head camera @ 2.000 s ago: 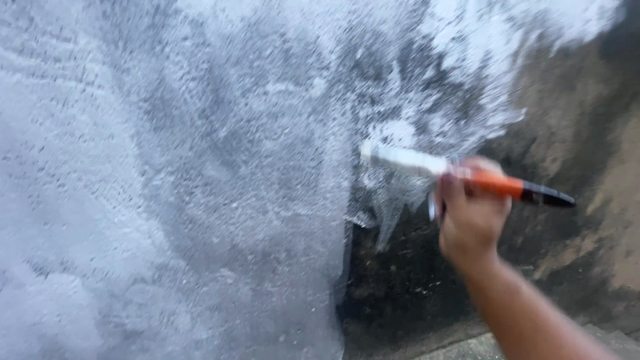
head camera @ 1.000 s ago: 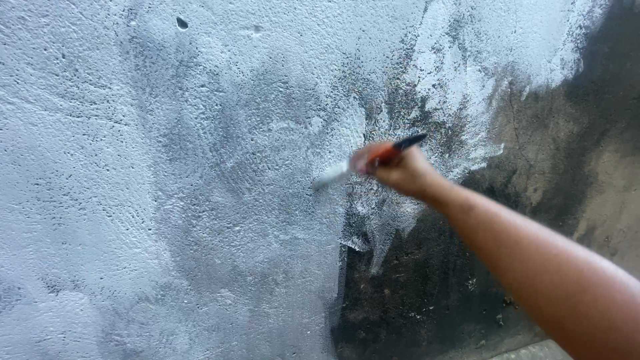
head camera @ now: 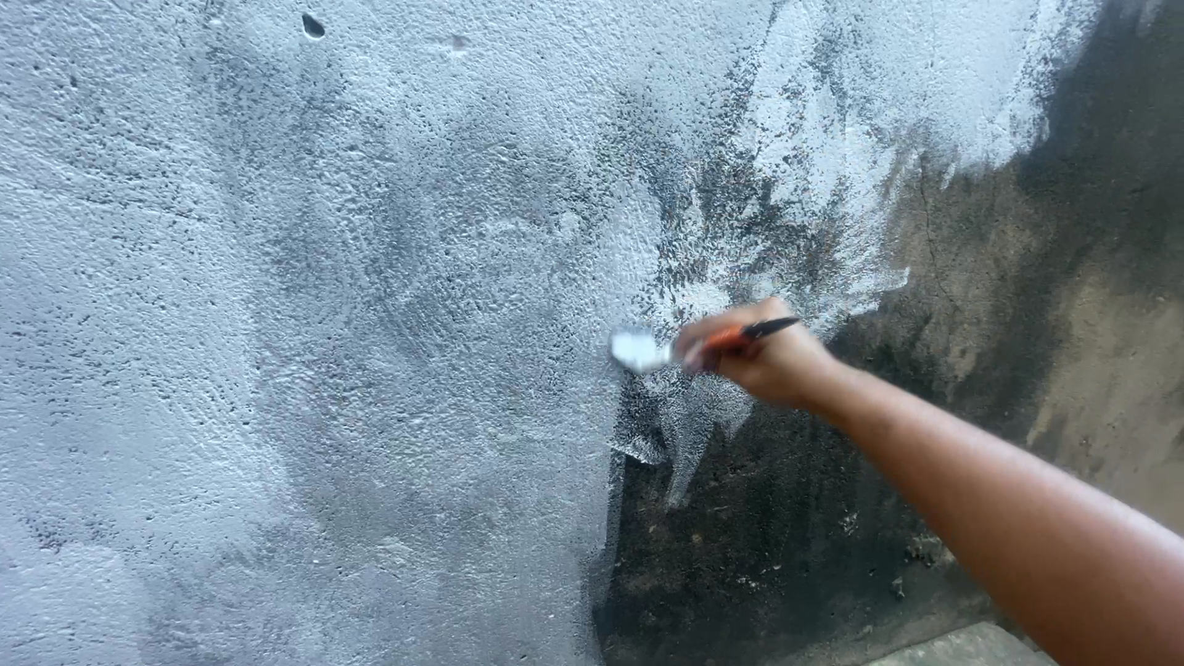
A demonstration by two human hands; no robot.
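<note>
My right hand is closed around the orange and black handle of a paintbrush, whose dark tip points up and right. The white, paint-covered bristle end points left and lies at the wall, near the border between the pale coat and the dark surface; it is slightly blurred. Rough whitish-blue paint covers the wall at the left and top, with grey showing through. Streaky white strokes fan out above and below the hand. My left hand is out of view.
Dark, stained bare wall spreads below and right of the hand, turning brown at the far right. A small hole marks the painted part at the top left. A pale concrete ledge or ground shows at the bottom right.
Two seconds ago the brush was angled with its handle down to the right; now the handle points slightly upward. Since one second ago, the hand and brush have moved a little right along the wall.
</note>
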